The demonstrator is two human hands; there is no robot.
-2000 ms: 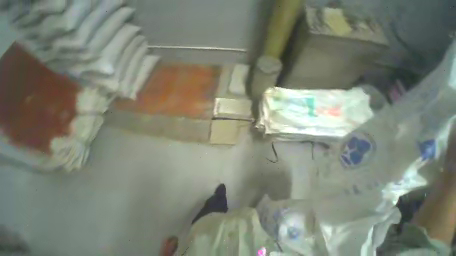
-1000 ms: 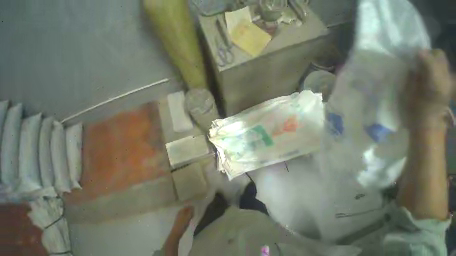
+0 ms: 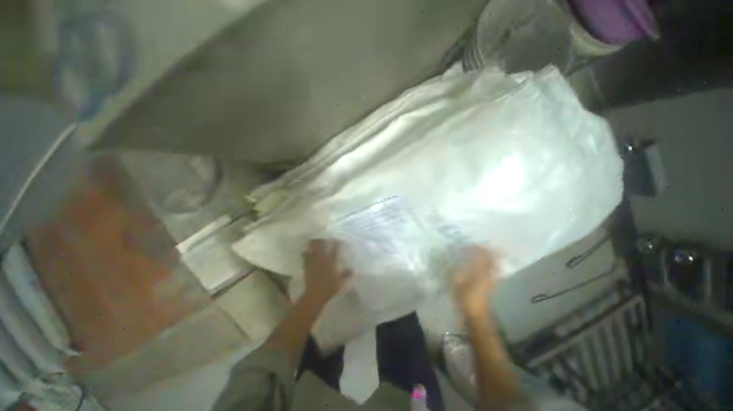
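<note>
A limp white woven sack (image 3: 514, 177) lies spread over the pile of flat sacks in front of me, with faint printed text near its middle. My left hand (image 3: 325, 269) is on the sack's near left part. My right hand (image 3: 476, 277) is on its near edge, further right. Both hands are blurred and touch the sack; whether the fingers grip it or press it flat cannot be told. The sack hides most of the pile under it.
A grey box-like block (image 3: 289, 80) stands behind the sack. A round bucket (image 3: 522, 36) and a purple item (image 3: 615, 18) are at the top right. An orange-brown board (image 3: 104, 265) and grey-white sacks (image 3: 28, 313) are at left. A slatted metal stand (image 3: 595, 349) is at lower right.
The sack my right hand held up at the right now lies over the pile. My left hand has come up from low beside my body onto it. The view has moved closer and to the right.
</note>
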